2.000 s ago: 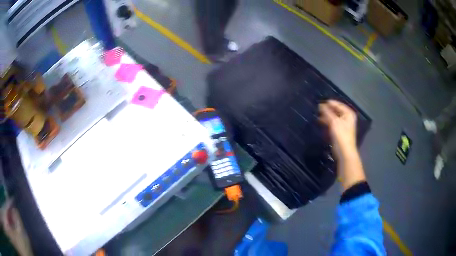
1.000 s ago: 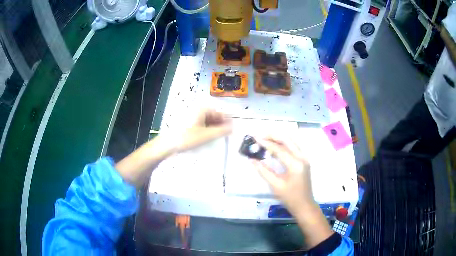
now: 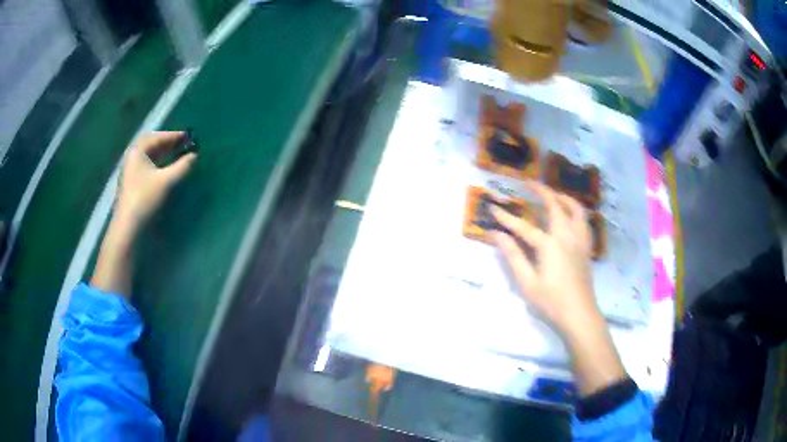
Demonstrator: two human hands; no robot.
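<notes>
My left hand (image 3: 155, 173) is over the green conveyor belt at the left, with a small black part (image 3: 188, 142) between thumb and fingertips. My right hand (image 3: 552, 250) reaches over the white worktable, its fingertips at the near-left orange fixture (image 3: 477, 216), which has a dark centre. The fingers partly cover that fixture, and whether they grip a part cannot be told. Another orange fixture (image 3: 509, 152) with a dark centre sits behind it. A browner fixture (image 3: 573, 179) stands to the right, and a fourth is mostly hidden behind my hand.
The gold machine head (image 3: 531, 39) hangs above the back of the worktable (image 3: 414, 293). The green conveyor belt (image 3: 259, 78) runs along the left. Pink squares (image 3: 661, 259) line the right edge. Stacked black trays (image 3: 720, 380) stand at the lower right. An orange plug (image 3: 380, 376) is at the front edge.
My left hand has moved left from the worktable to over the conveyor, with a black part in it. My right hand has moved forward to the fixtures. The view has turned left.
</notes>
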